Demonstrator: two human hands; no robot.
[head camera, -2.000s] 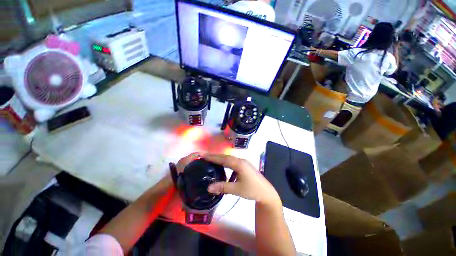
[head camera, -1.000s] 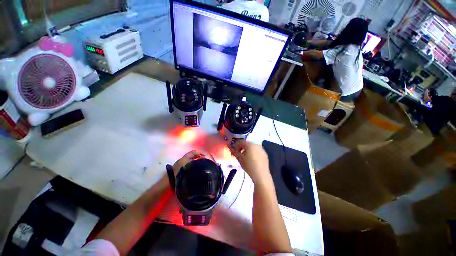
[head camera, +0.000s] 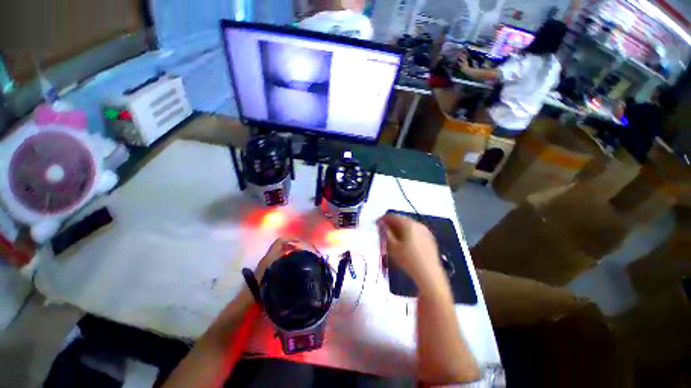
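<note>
A black dome security camera stands at the bench's front edge, antennas spread, with red-pink lights at its base. My left hand is behind it, mostly hidden, its fingers against the camera's back. My right hand is over the left part of the mouse pad, blurred, fingers curled in; whether it holds anything thin does not show. Two more cameras stand behind, one at the left and one with a ring of LEDs. A thin cable loops right of the near camera.
The monitor at the back shows a grey picture. The mouse pad lies right, its mouse partly behind my right arm. A fan, a phone and a power supply are left. Cartons and a person are beyond.
My right hand has left the near camera, passed by the LED-ring camera and moved right to the mouse pad. My left hand stays behind the near camera. The whole view has shifted.
</note>
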